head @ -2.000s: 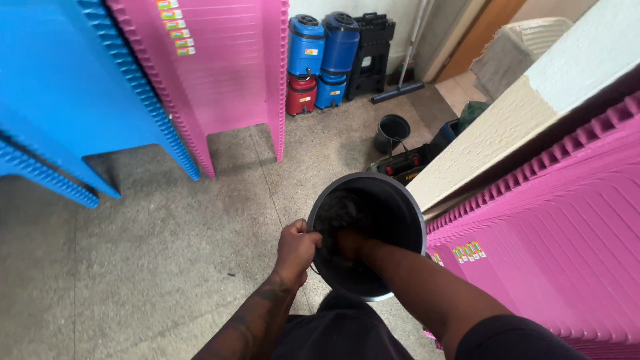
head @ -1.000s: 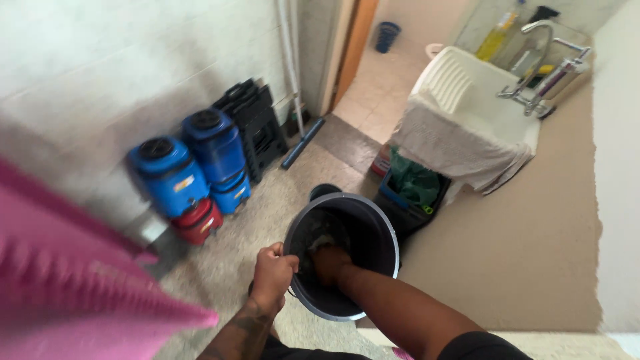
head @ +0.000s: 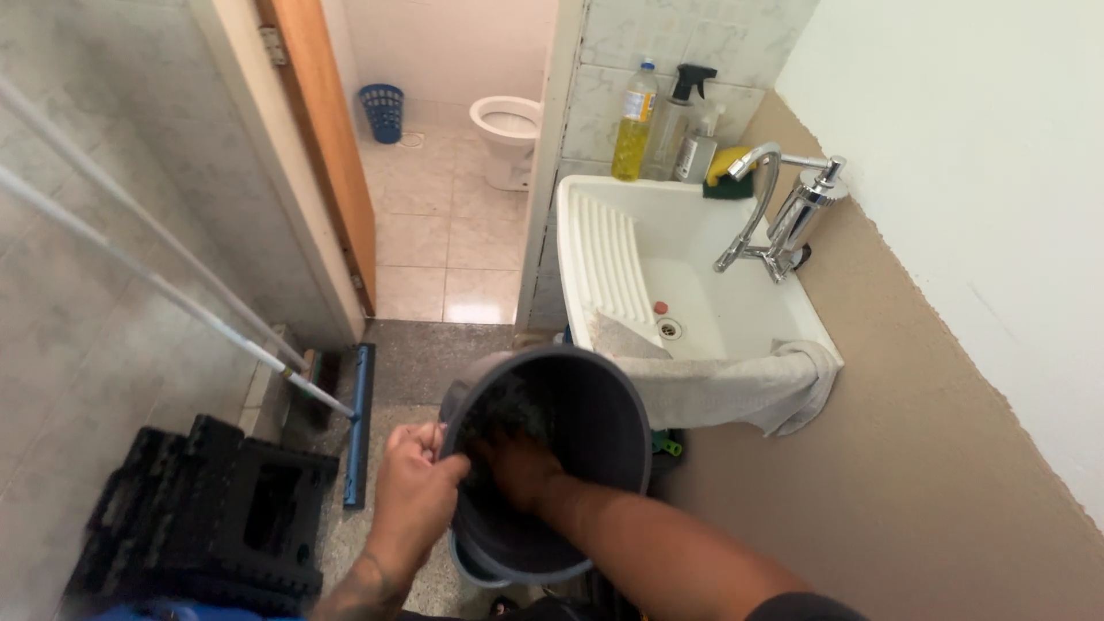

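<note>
A dark grey plastic bucket is tilted toward me in the lower middle of the head view. My left hand grips its left rim, thumb over the edge. My right hand reaches down inside, against something dark near the inner left wall; shadow hides its fingertips and whether it holds anything. Just beyond the bucket stands a white laundry sink with a ribbed washboard side, a grey cloth draped over its front edge and a chrome faucet at its right.
Behind the sink stand a bottle of yellow liquid, a spray bottle and a sponge. At left are a blue floor squeegee and black folding plastic items. An open wooden door leads to a toilet.
The view has swung from the pink and blue stacked plastic to the sink, which the bucket is now beside. My left hand stays on the rim and my right hand stays inside.
</note>
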